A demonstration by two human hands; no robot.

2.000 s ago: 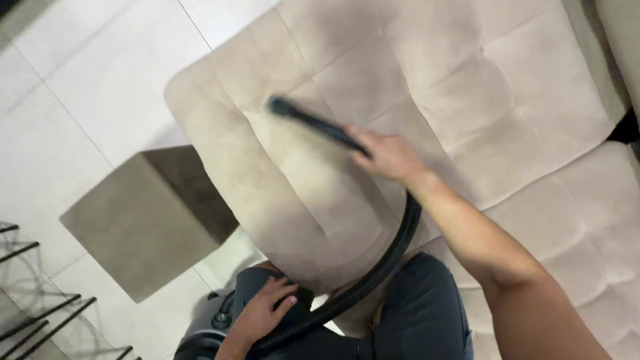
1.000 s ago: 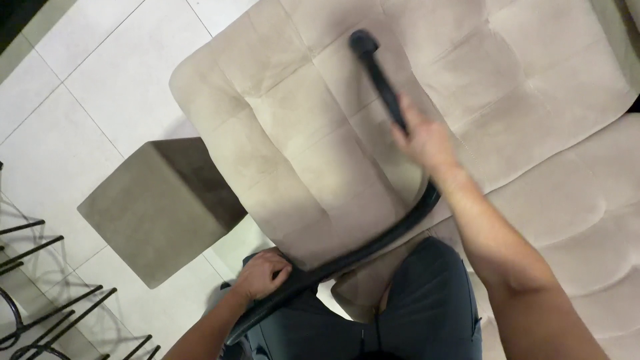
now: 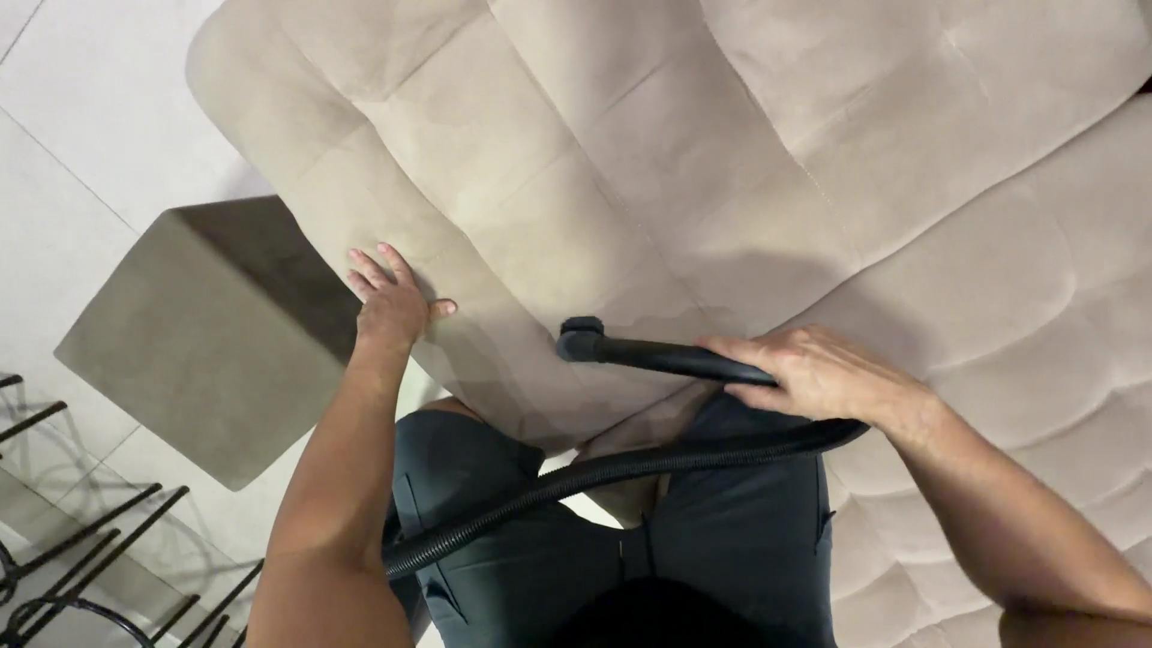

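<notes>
My right hand [image 3: 810, 373] grips the black wand of a vacuum cleaner [image 3: 675, 355]. At the wand's far end a small brush nozzle [image 3: 580, 339] sits at the beige tufted sofa seat [image 3: 558, 234], near its front edge. From my right hand a black ribbed hose [image 3: 621, 466] runs left across my thighs and passes behind my left forearm. My left hand [image 3: 391, 301] rests on the seat's left edge with its fingers spread and holds nothing.
A grey-brown upholstered cube [image 3: 207, 346] stands on the pale tiled floor [image 3: 81, 135], left of the seat. Black metal rods [image 3: 99, 540] stick out at the lower left. More tufted cushions [image 3: 1008, 360] extend to the right.
My left hand has left the hose beside my thigh and moved up onto the seat's left edge. My right hand has drawn the wand back toward my body, and the wand now points left.
</notes>
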